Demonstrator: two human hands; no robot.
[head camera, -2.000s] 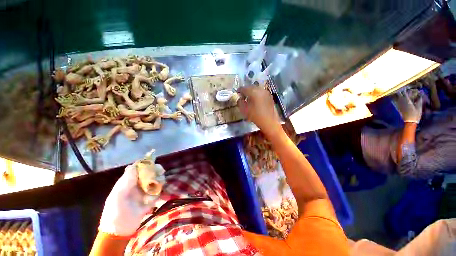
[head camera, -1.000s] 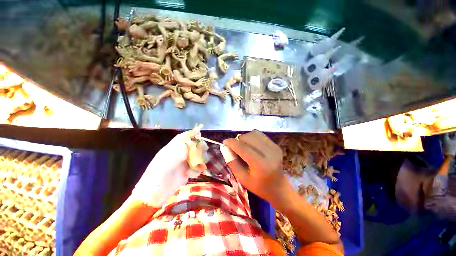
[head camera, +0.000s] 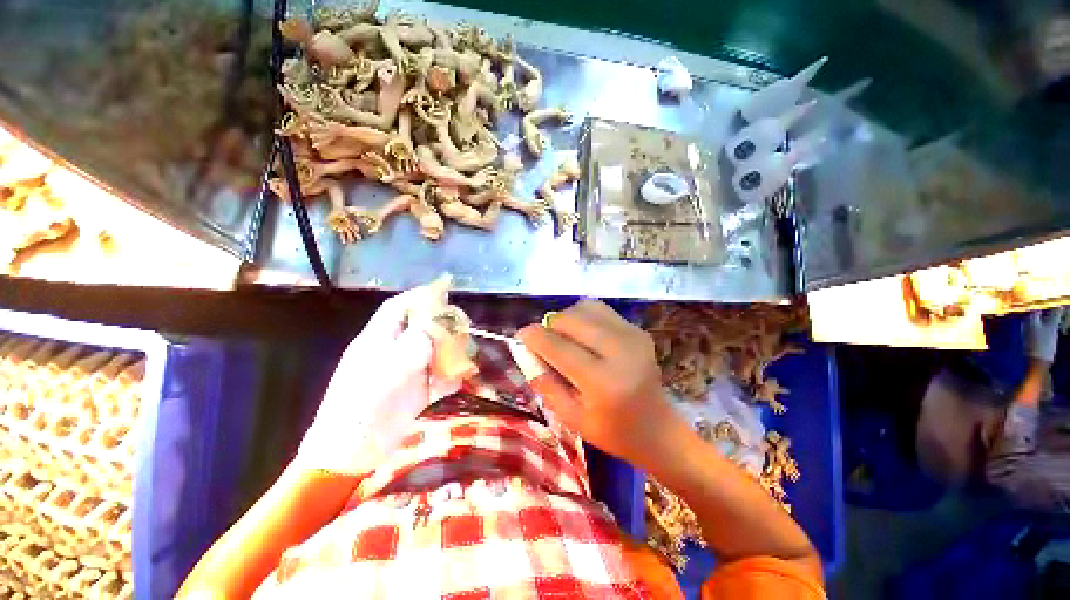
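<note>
My left hand, in a white glove, holds a tan clawed limb piece over the checked apron. My right hand, bare but for a white cover on a fingertip, pinches a thin pale stick. The stick's far end reaches the limb piece; exact contact is too small to tell. The work board lies on the metal bench, bearing a small white cup and thin sticks.
A pile of tan pieces lies left of the board. White bottles stand right. A black cable hangs at left. Left crate and right crate flank my lap. Another person's arm shows at far right.
My right hand has come from the cup on the board down to the limb piece, with the stick. In the last second the hands moved little; the limb piece has turned slightly.
</note>
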